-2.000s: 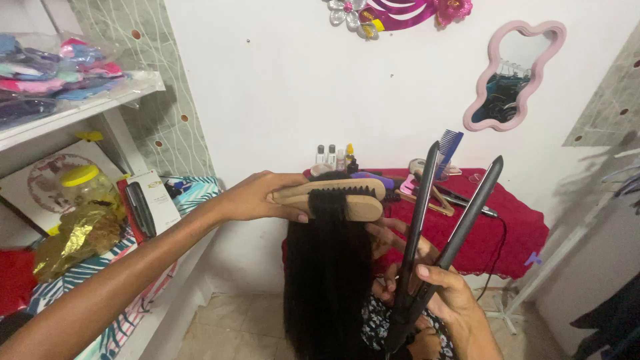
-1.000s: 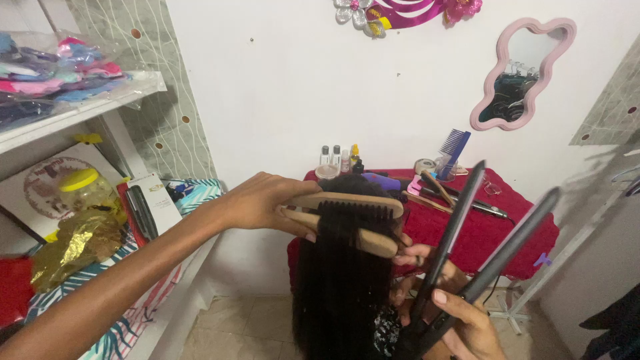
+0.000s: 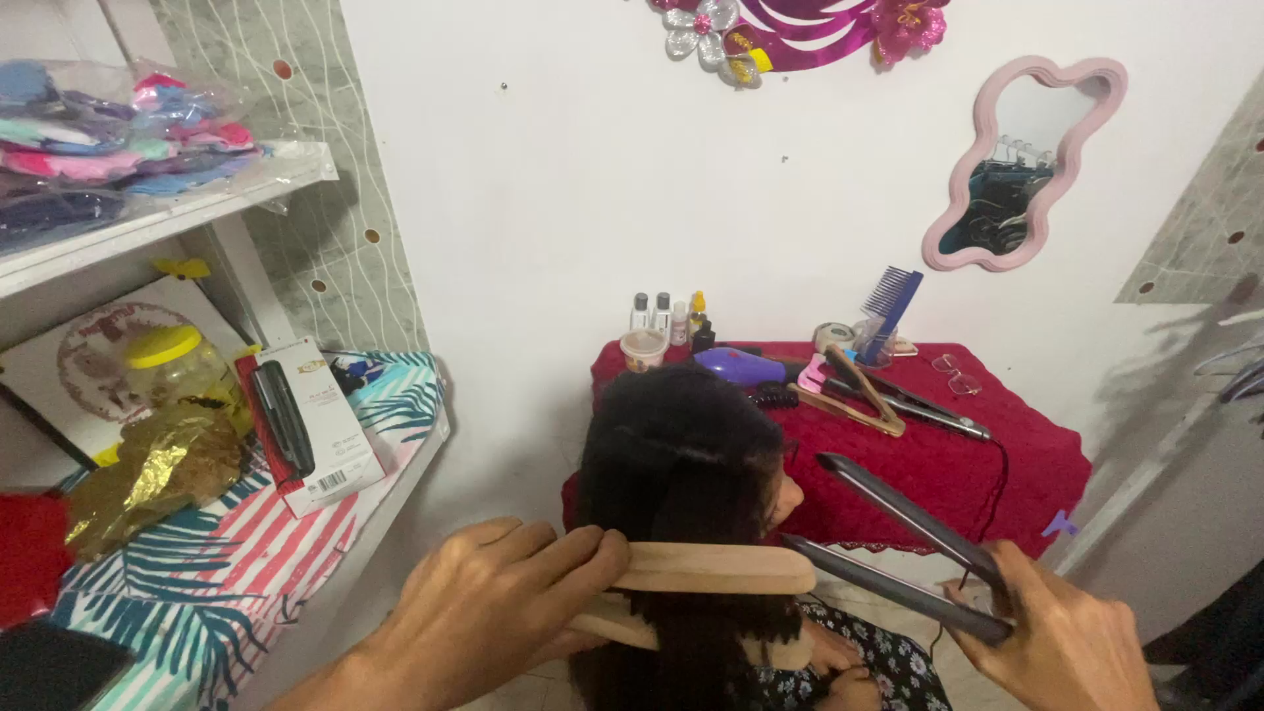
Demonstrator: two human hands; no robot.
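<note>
My left hand (image 3: 504, 592) grips a two-armed wooden hair-straightening brush (image 3: 716, 570), whose arms lie above and below a section of long black hair (image 3: 691, 627). The hair belongs to a seated person in a dark floral garment (image 3: 879, 647), facing right. At the lower right my right hand (image 3: 1057, 622) holds a dark flat iron (image 3: 899, 509) with its two plates apart. The tips of the plates point left, close to the right end of the brush, and no hair shows between them.
Ahead stands a table with a red cloth (image 3: 1027, 434), bearing a purple hair dryer (image 3: 741, 365), a blue comb (image 3: 892, 311), another flat iron (image 3: 938, 415), eyeglasses (image 3: 956, 375) and small bottles (image 3: 662, 311). Left are white shelves (image 3: 296, 168) with a boxed item (image 3: 316, 425). A pink-framed mirror (image 3: 1027, 163) hangs on the wall.
The wooden brush in my left hand has moved down along the hair, from near the top of the head. The flat iron has swung from pointing up to pointing left.
</note>
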